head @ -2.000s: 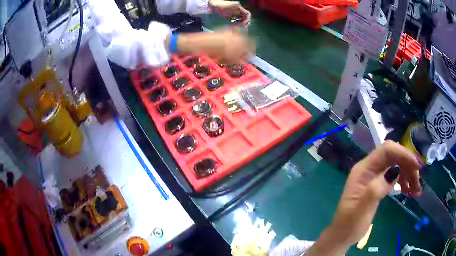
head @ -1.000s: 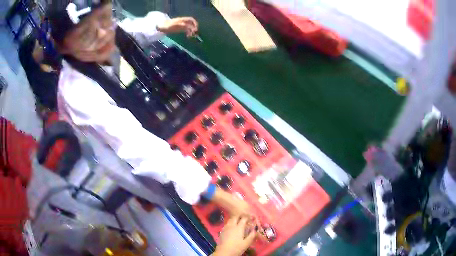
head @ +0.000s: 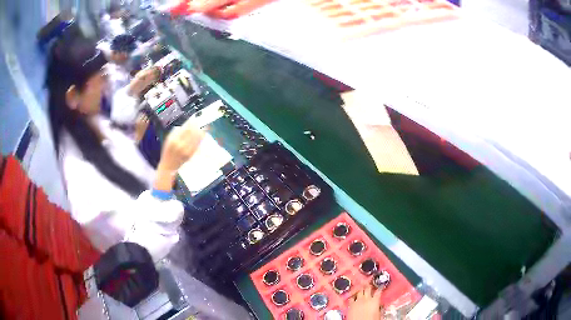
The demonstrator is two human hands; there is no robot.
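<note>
A red blister tray (head: 283, 272) at the bottom holds rows of round watch cases with dark faces and silvery rims. My left hand (head: 365, 306) reaches in from the bottom edge, over the tray's right part, cut off at the wrist. Its fingertips are at a shiny watch case (head: 381, 279) that sits close beside another one (head: 369, 266). The blur hides whether the fingers grip it. A clear bag of small parts (head: 401, 304) lies at the tray's right side, partly cut off. My right hand is out of the picture.
A black tray (head: 294, 226) of round units adjoins the red tray. A person in a white coat (head: 119, 187) sits at left, a hand over white sheets (head: 205, 164). Stacked red trays (head: 37, 250) stand at lower left. A pale strip (head: 382, 139) lies on the green surface.
The view has swung up along the line, so the red tray sits lower. My left hand has gone to a watch case on the tray's far right side. The other person's hand has left the tray.
</note>
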